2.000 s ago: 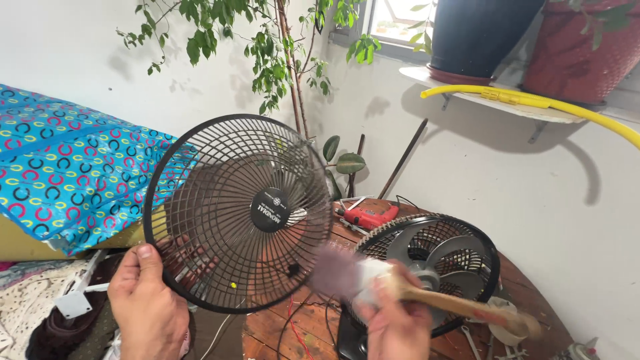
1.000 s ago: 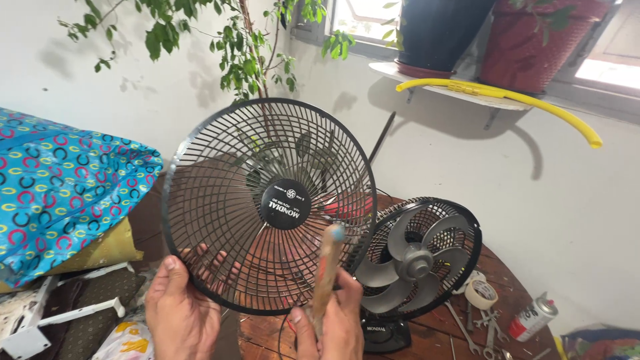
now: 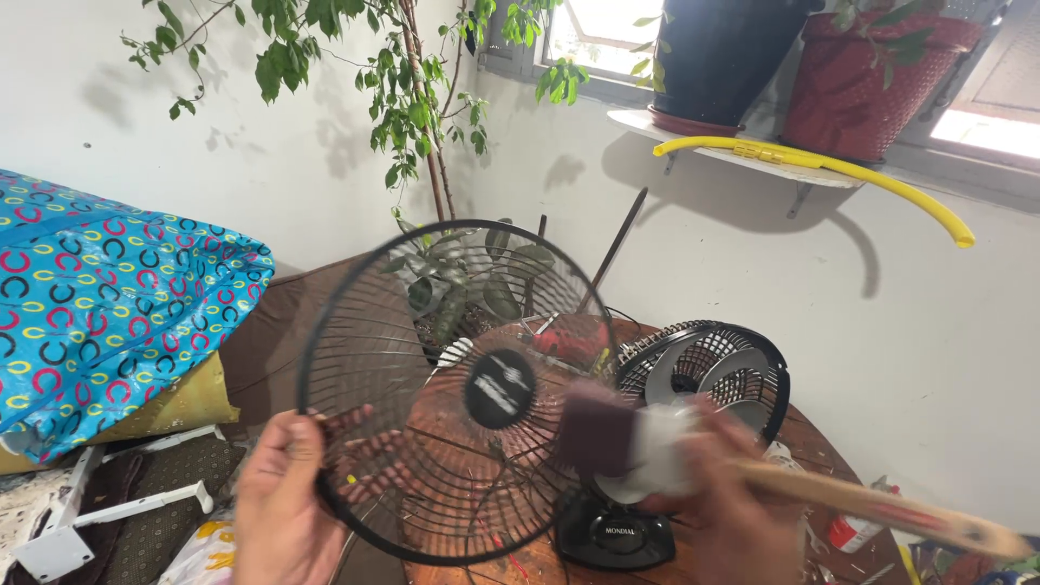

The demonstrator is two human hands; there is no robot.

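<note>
My left hand (image 3: 296, 496) grips the lower left rim of a round black fan grille (image 3: 500, 388), which is held up and tilted, its fingers showing through the bars. My right hand (image 3: 731, 496), blurred, is closed around a wooden-handled brush (image 3: 600, 429) with dark bristles, close to the grille's right side; contact cannot be told. Behind them a Mondial desk fan with grey blades (image 3: 735, 375) stands on a wooden table, its front uncovered and its black base (image 3: 617, 532) partly showing.
Beyond the grille, a red tool (image 3: 569, 345) lies on the wooden table (image 3: 821, 439). A red-and-white can (image 3: 853, 528) is at right. A shelf (image 3: 837, 179) bears pots and a yellow hose (image 3: 894, 183). A blue patterned cover (image 3: 122, 301) lies left.
A second ago the brush was upright in front of the grille's lower right; now it lies sideways with its bristles at the right side. The grille has turned in my left hand's grip.
</note>
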